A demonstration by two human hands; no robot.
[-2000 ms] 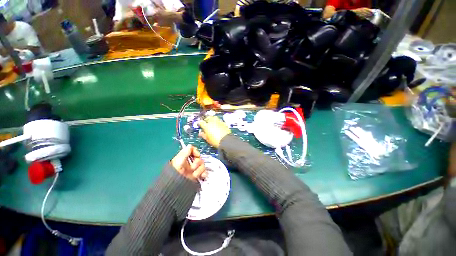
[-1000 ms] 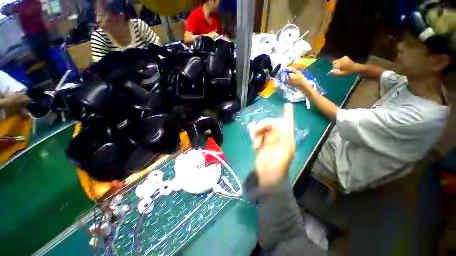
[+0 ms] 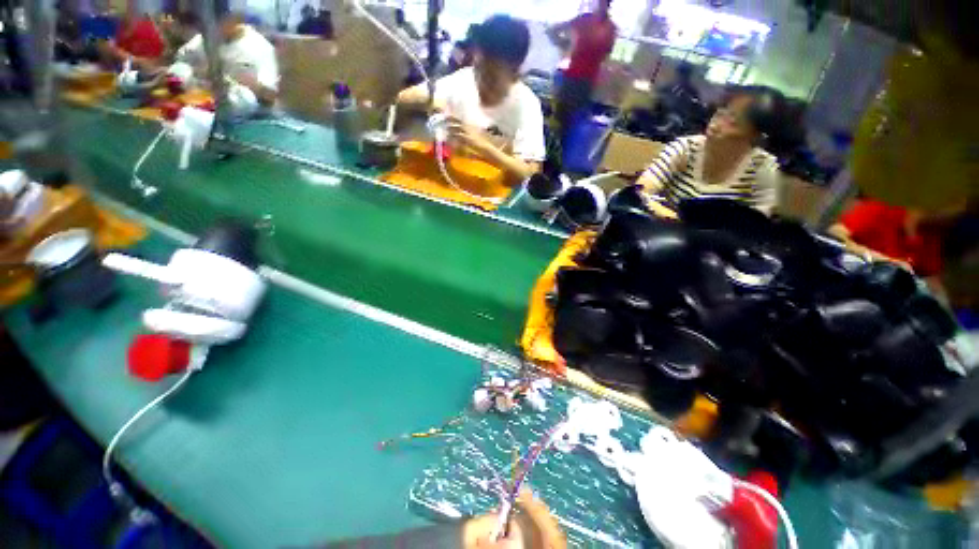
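Note:
My left hand (image 3: 510,528) is cut off by the bottom edge, its grey sleeve coming from the left. Its fingers are closed on thin coloured wires (image 3: 523,469) that rise over a clear dimpled sheet (image 3: 462,495). My right hand cannot be made out. Small white plugs (image 3: 499,397) with thin wires lie behind the sheet. White rings (image 3: 590,420) lie to the right of them. A white unit (image 3: 676,491) with a red piece (image 3: 755,510) and a white cable stands at the lower right. The round white part seen earlier is out of view.
A partly built white unit (image 3: 215,287) with a black top, red piece and hanging cable stands on the left of the green bench (image 3: 290,429). A big heap of black shells (image 3: 741,322) lies at right. A green conveyor (image 3: 354,231) runs behind; several people sit beyond it.
The view has swung left from the right side of the bench. My raised, empty right hand has left the picture. My left hand now shows at the bottom, on the wires.

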